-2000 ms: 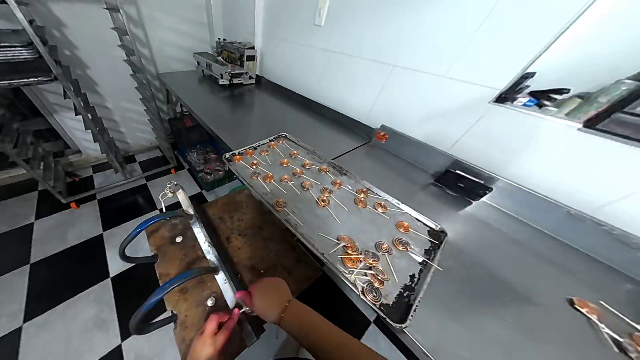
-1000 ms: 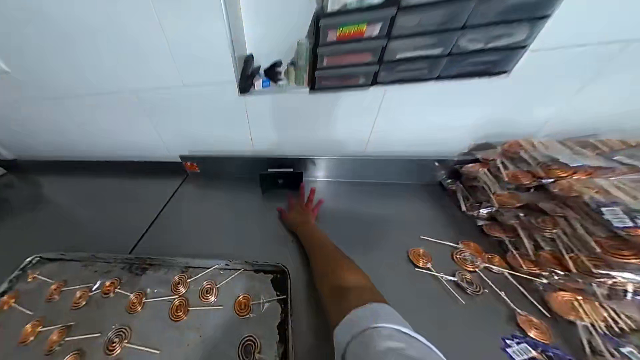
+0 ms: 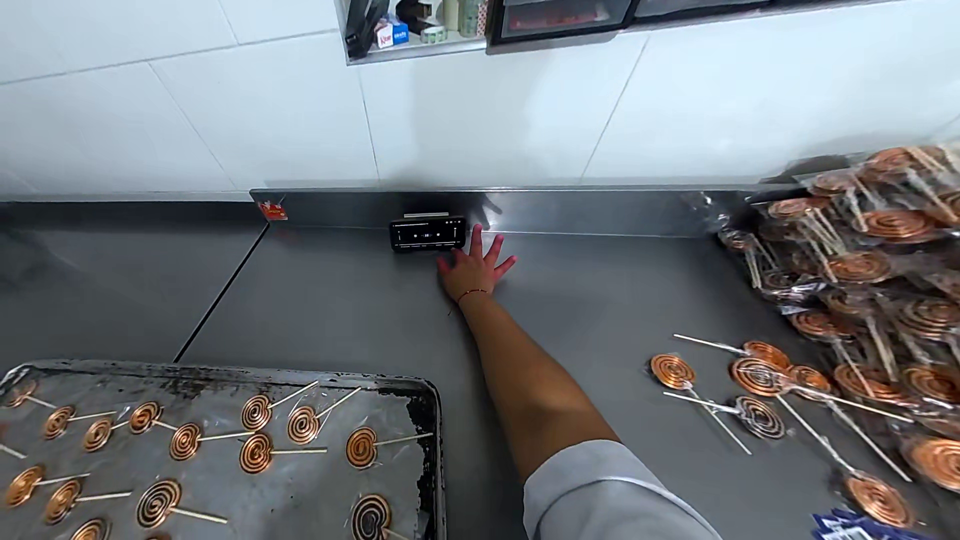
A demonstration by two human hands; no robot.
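Observation:
Reaching across the steel counter, my right hand (image 3: 474, 270) has its fingers spread and touches or nearly touches the right end of a phone (image 3: 427, 233) with a lit screen, which leans on the backsplash. Nothing shows in its grasp. My left hand is out of view. Spiral lollipops (image 3: 257, 453) on white sticks lie spread over a worn metal baking tray (image 3: 225, 373) at the lower left. Several loose spiral lollipops (image 3: 759, 376) lie on the counter to the right of my forearm.
A heap of spiral lollipops in clear bags (image 3: 862, 266) fills the right side. Blue printed packaging (image 3: 862, 525) lies at the lower right. Above, a wall niche (image 3: 416, 46) holds small items beside dark-framed drawers (image 3: 562, 16). A seam (image 3: 221, 294) crosses the counter.
Two seconds ago both hands were at a blue-handled device left of the tray; the view has since swung right. Since one second ago, my right hand stays by the phone, whose screen now shows lit.

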